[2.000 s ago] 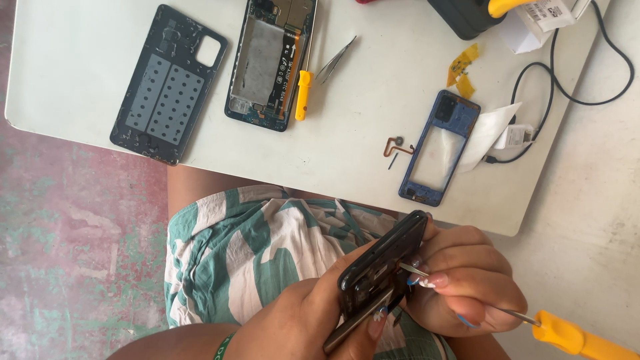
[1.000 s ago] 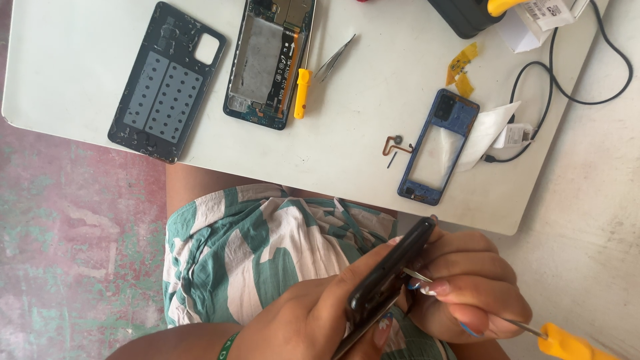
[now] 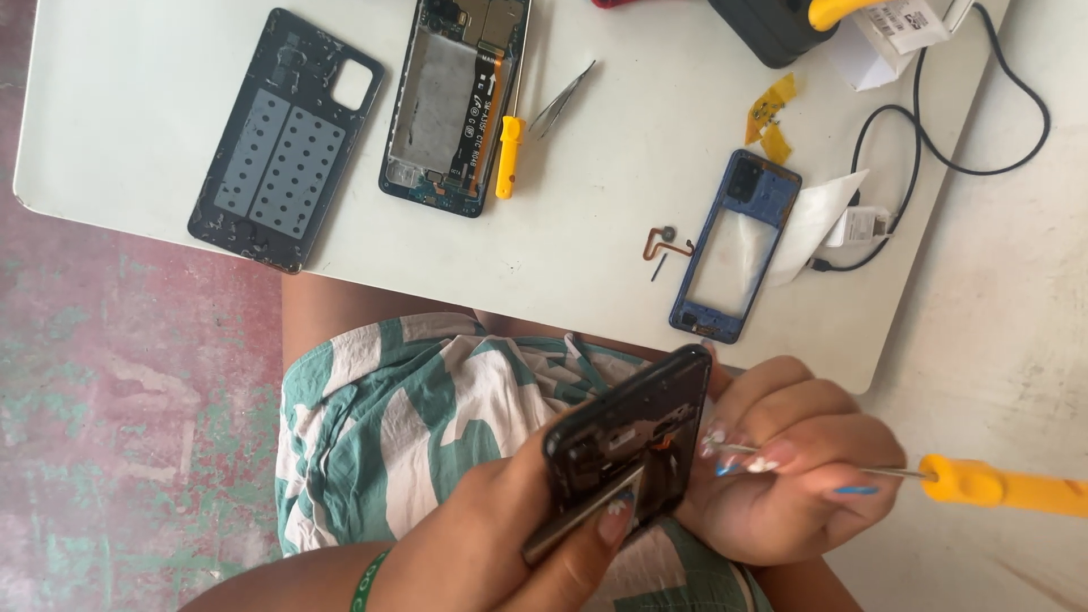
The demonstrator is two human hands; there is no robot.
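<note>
My left hand (image 3: pixel 501 518) holds a black smartphone frame (image 3: pixel 629 425) above my lap, tilted so that its inner side with small parts shows. A thin metal tool (image 3: pixel 586 510), perhaps tweezers, lies between the left thumb and the frame. My right hand (image 3: pixel 790 459) grips the metal shaft of a screwdriver with a yellow handle (image 3: pixel 1003 486), its fingers close to the frame's right edge. Whether the right fingers touch the frame, I cannot tell. On the table lie an opened phone (image 3: pixel 450 102), a dark back cover (image 3: pixel 289 140) and a blue phone mid-frame (image 3: pixel 735 246).
Beside the opened phone are another yellow-handled screwdriver (image 3: pixel 508 157) and metal tweezers (image 3: pixel 563 100). A copper flex cable (image 3: pixel 659 244), yellow film pieces (image 3: pixel 769 119), a white sheet (image 3: pixel 816 225), a black cable (image 3: pixel 918 144) and a white box (image 3: pixel 901 38) lie farther right. The table's near edge (image 3: pixel 510 314) borders my lap.
The phone frame in my left hand was turned more edge-on a second ago; its inner side shows more now. The screwdriver stays in my right hand. The things on the table have not moved.
</note>
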